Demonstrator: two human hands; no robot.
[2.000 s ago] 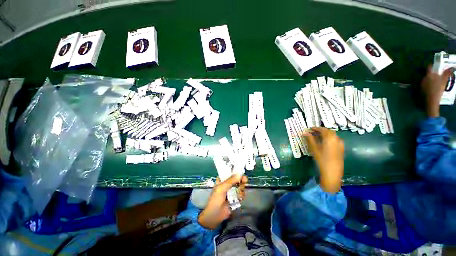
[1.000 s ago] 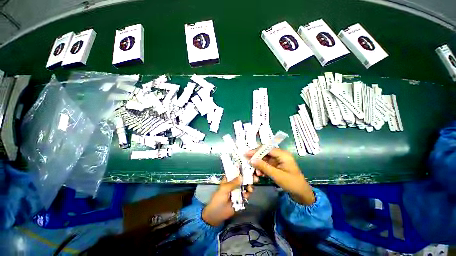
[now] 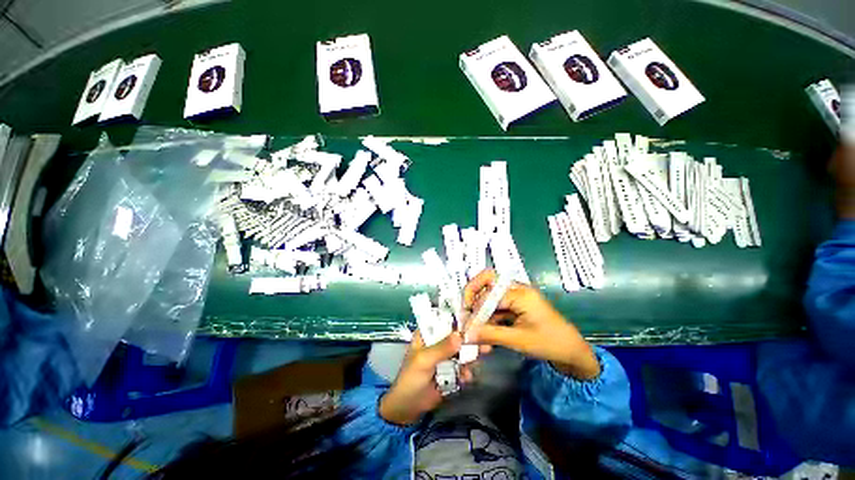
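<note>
My left hand (image 3: 417, 380) is at the bench's front edge, closed on short white strap pieces (image 3: 431, 321). My right hand (image 3: 534, 328) holds a long white strap piece (image 3: 487, 307) between thumb and fingers, its lower end close to my left fingers. The hands nearly touch; whether the pieces touch is hidden by the fingers. More long strap pieces (image 3: 494, 202) lie fanned just beyond my hands. A heap of long strap pieces (image 3: 656, 192) lies at the right, with a few (image 3: 575, 246) beside it. A tangled pile of short strap pieces (image 3: 309, 206) lies at the left.
Clear plastic bags (image 3: 117, 253) lie left of the short pieces and hang over the bench edge. Several white retail boxes (image 3: 347, 77) stand along the far green strip. A neighbour's arm (image 3: 834, 272) is at the right edge. A brown carton (image 3: 286, 398) and blue stools (image 3: 150, 380) are below.
My right hand moved from the long pieces at the right to my left hand, bringing a long strap piece, now more upright. The retail boxes have shifted left in view.
</note>
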